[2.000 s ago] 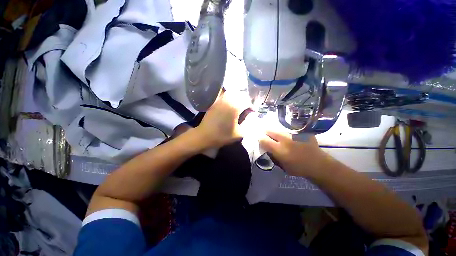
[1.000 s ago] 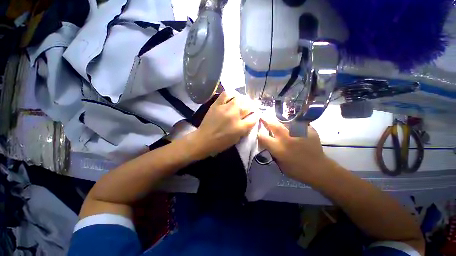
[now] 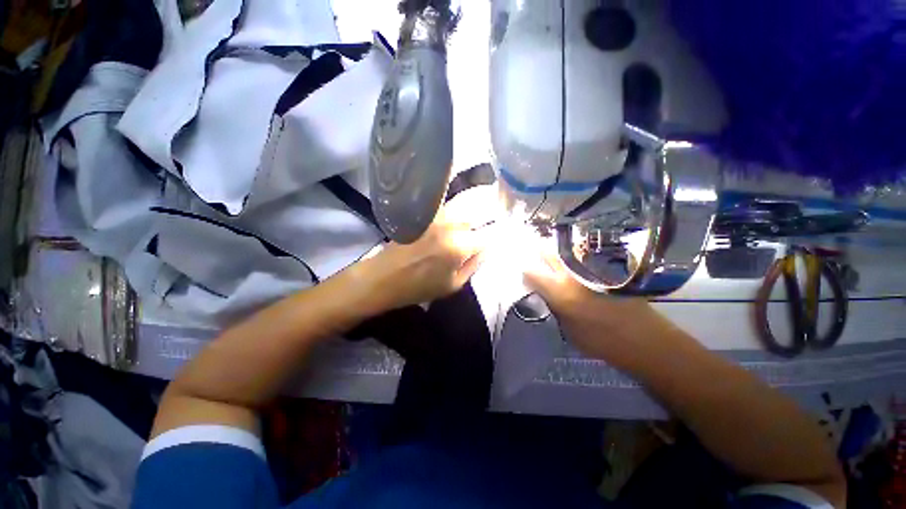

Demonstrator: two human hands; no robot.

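The white sewing machine head [image 3: 536, 109] stands in the upper middle, with bright glare at its needle. My left hand [image 3: 437, 260] lies on the cloth just left of the needle, partly under the grey oval attachment [image 3: 410, 149]. My right hand [image 3: 561, 288] is close to the needle on the right, its fingertips washed out by glare. Between them a black fabric piece [image 3: 452, 343] and a pale strip of cloth run from the needle down over the table's front edge. The fingers' hold on the cloth is partly hidden by the glare.
Bunched light grey panels with black edges [image 3: 233, 149] lie left of the needle. Scissors [image 3: 803, 298] with orange-yellow handles lie on the right, below a dark metal tool [image 3: 785, 221]. A purple fluffy thing [image 3: 795, 89] fills the upper right. More cloth [image 3: 75, 437] hangs at lower left.
My left hand has shifted slightly left and lower, more under the oval attachment. My right hand's fingers are now more hidden by glare and the machine. The camera view has shifted a little.
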